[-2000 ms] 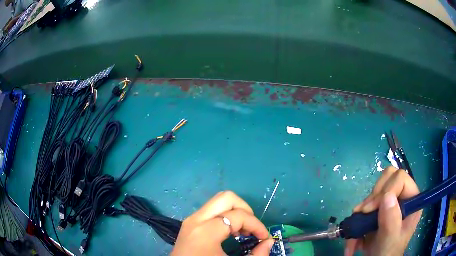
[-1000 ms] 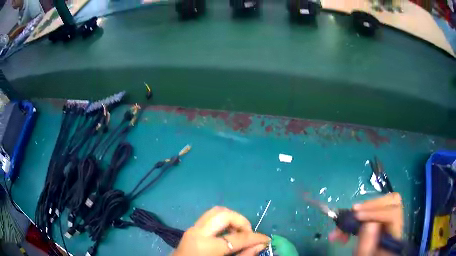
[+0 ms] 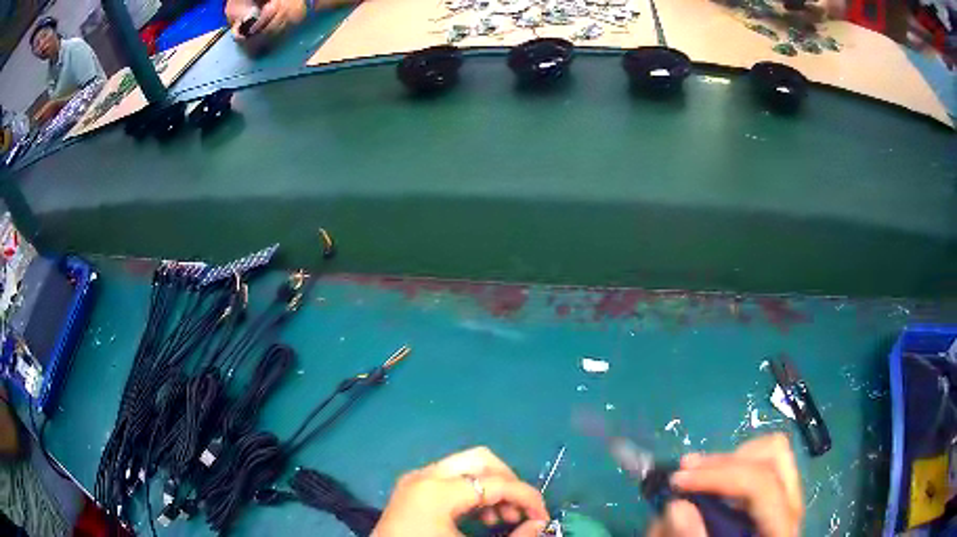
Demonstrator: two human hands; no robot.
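Note:
My left hand (image 3: pixel 462 497) is at the bottom centre, fingers pinched at a black cable end by the circuit board (image 3: pixel 553 528), which is mostly cut off by the lower edge. The green round holder (image 3: pixel 583 527) shows beside the board. Solder wire (image 3: pixel 552 468) sticks up behind it. My right hand (image 3: pixel 740 488) holds the soldering iron (image 3: pixel 656 480), its tip blurred and raised, pointing up and left, apart from the board. Coiled black cables (image 3: pixel 252 472) lie at left, some with bare coloured wire ends (image 3: pixel 396 357).
Finished board panels (image 3: pixel 241 265) with hanging cables lie far left. Black side cutters (image 3: pixel 800 407) lie at right. Blue trays stand at the left (image 3: pixel 69 346) and right (image 3: pixel 899 420) edges. Behind is a raised green ledge (image 3: pixel 472 157) with black coils (image 3: pixel 540 61). Another person's hand (image 3: pixel 268 15) and a seated person (image 3: pixel 68 65) show top left.
The soldering iron has left the board and is lifted, moving left between the last two frames. The view has tilted up, showing the coils and people beyond the ledge. My left hand stays by the board.

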